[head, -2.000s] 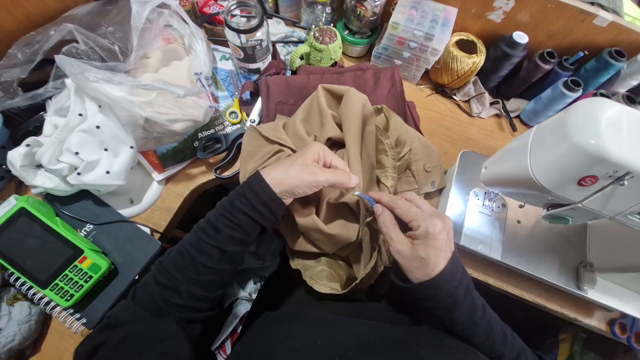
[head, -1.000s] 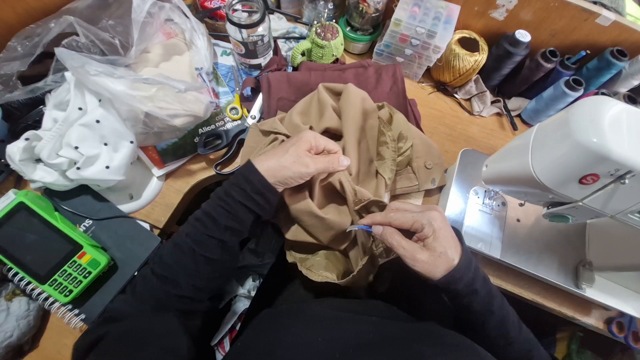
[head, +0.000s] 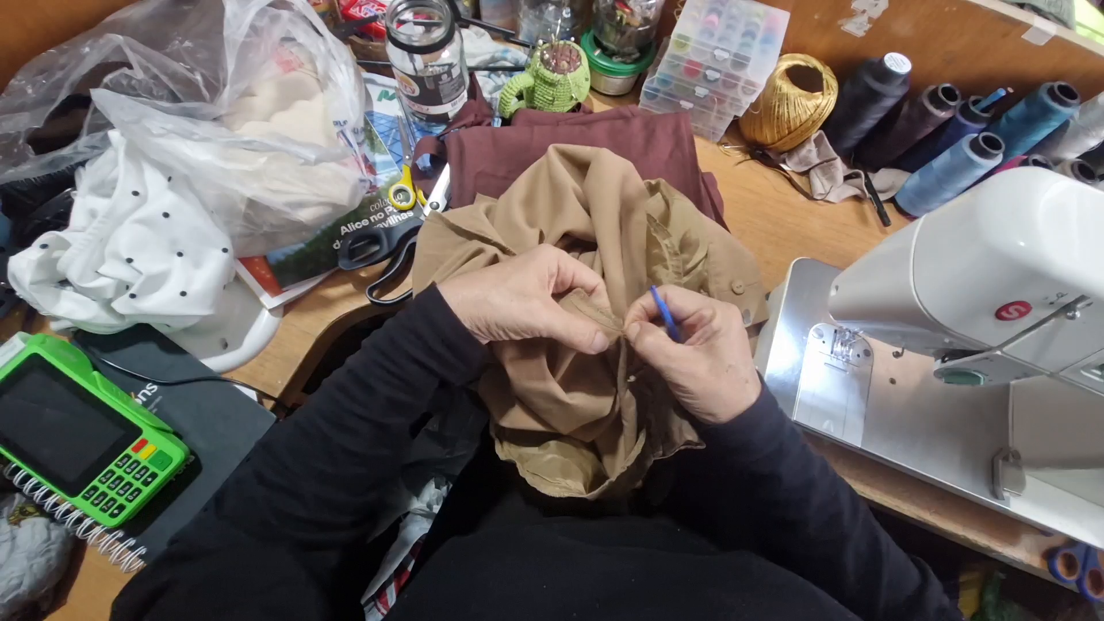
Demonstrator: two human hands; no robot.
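A tan buttoned garment (head: 569,216) lies bunched over the table's front edge and my lap. My left hand (head: 539,302) pinches a folded edge of its cloth between thumb and fingers. Close beside it on the right, my right hand (head: 694,345) holds a small tool with a blue handle (head: 662,312), and its thumb and forefinger grip the same edge. The tool's tip is hidden, so its kind cannot be told. Folded maroon fabric (head: 569,151) lies behind the garment.
A white sewing machine (head: 992,259) stands at the right, thread cones (head: 953,172) behind it. Black-handled scissors (head: 379,250) lie left of the garment. Further left are a plastic bag (head: 250,155), white dotted cloth (head: 129,241) and a green card terminal (head: 86,431). A glass jar (head: 427,60) stands behind.
My right hand has moved up to the cloth edge beside my left hand; one second ago it was lower and apart. The blue handle now points upward from its fingers.
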